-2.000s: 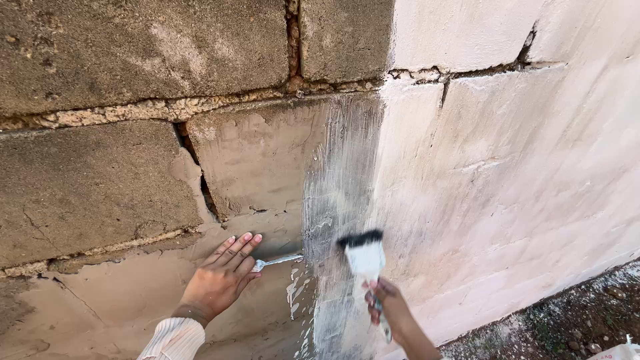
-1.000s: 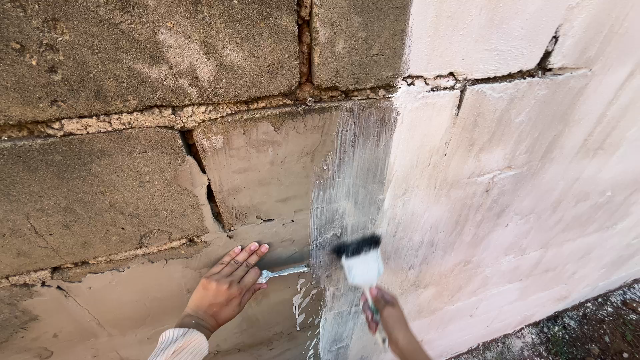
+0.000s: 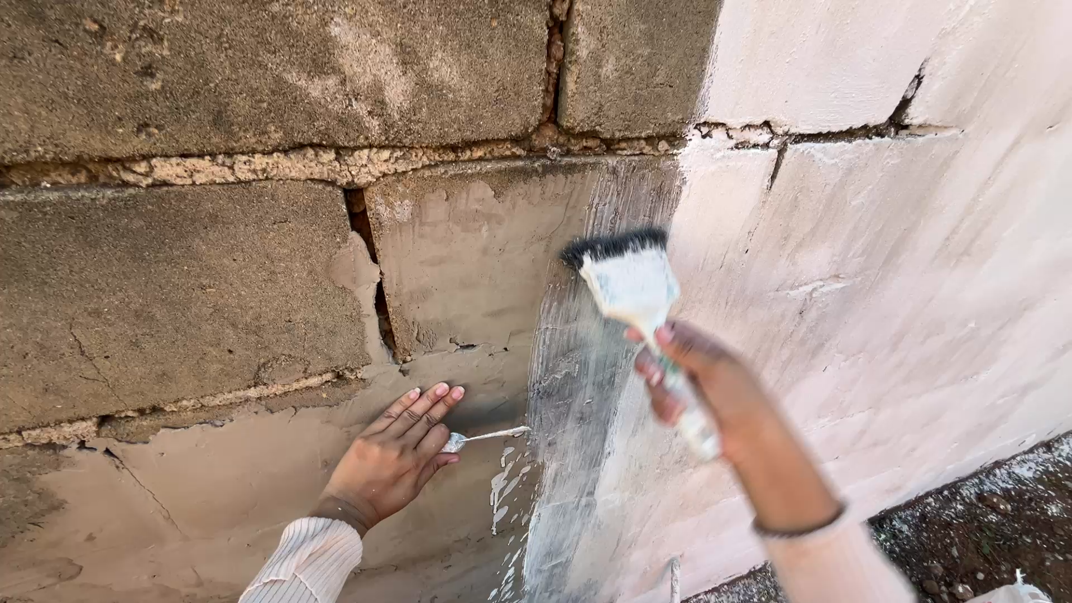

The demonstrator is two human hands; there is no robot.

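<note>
My right hand grips the handle of a flat paintbrush, whose dark bristles touch the block wall at the upper part of a thin, streaky whitish band of paint. My left hand lies against the bare brownish wall, left of that band. Under its thumb and fingers is a small tool with a paint-smeared end and a thin whitish shaft pointing right; what kind it is, I cannot tell. White drips run down the wall just right of it.
Pale pinkish-white paint covers the wall on the right, crossed by a cracked joint. Rough unpainted blocks with open mortar gaps fill the left. Paint-spattered soil runs along the wall's foot, with a white object at the bottom edge.
My right hand has moved the brush up the wall from beside my left hand's level. My left hand has stayed at the same place on the wall.
</note>
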